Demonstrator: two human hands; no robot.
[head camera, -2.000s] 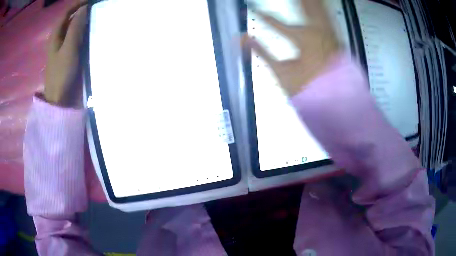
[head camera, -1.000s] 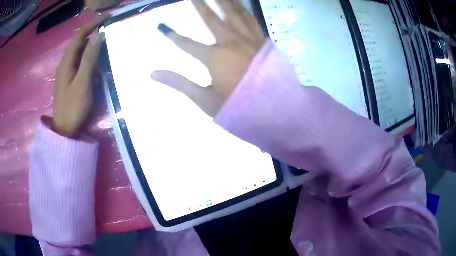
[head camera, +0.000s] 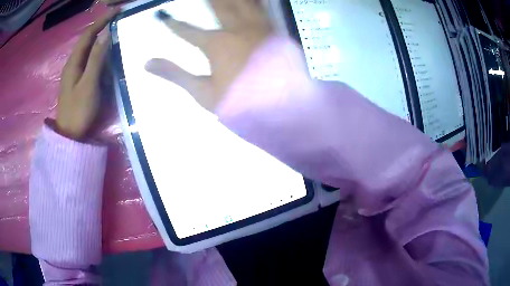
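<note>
A tablet (head camera: 218, 173) with a glaring white screen and black border lies in a pale foam sleeve in front of me. My left hand (head camera: 84, 84) rests along its upper left edge, fingers loosely bent; whether it grips the edge I cannot tell. My right hand (head camera: 218, 50) is blurred, spread over the upper part of the screen, holding nothing; a small black cover (head camera: 163, 15) is on one fingertip. A second tablet (head camera: 358, 61) shows a text list, partly hidden by my right sleeve. A third tablet (head camera: 428, 72) lies right of it, also showing a list.
Thin upright grey-white layers (head camera: 475, 95) stand at the right end, with a glossy black face outermost. The pink plastic-covered bench (head camera: 28, 151) extends to the left. A flat dark object (head camera: 67, 14) lies at the upper left. A blue item (head camera: 485, 232) shows low at the right.
The nearest tablet now shows where a unit with a label sticker lay two seconds ago. My right hand has moved left from the middle tablet onto it, then slightly further up and left.
</note>
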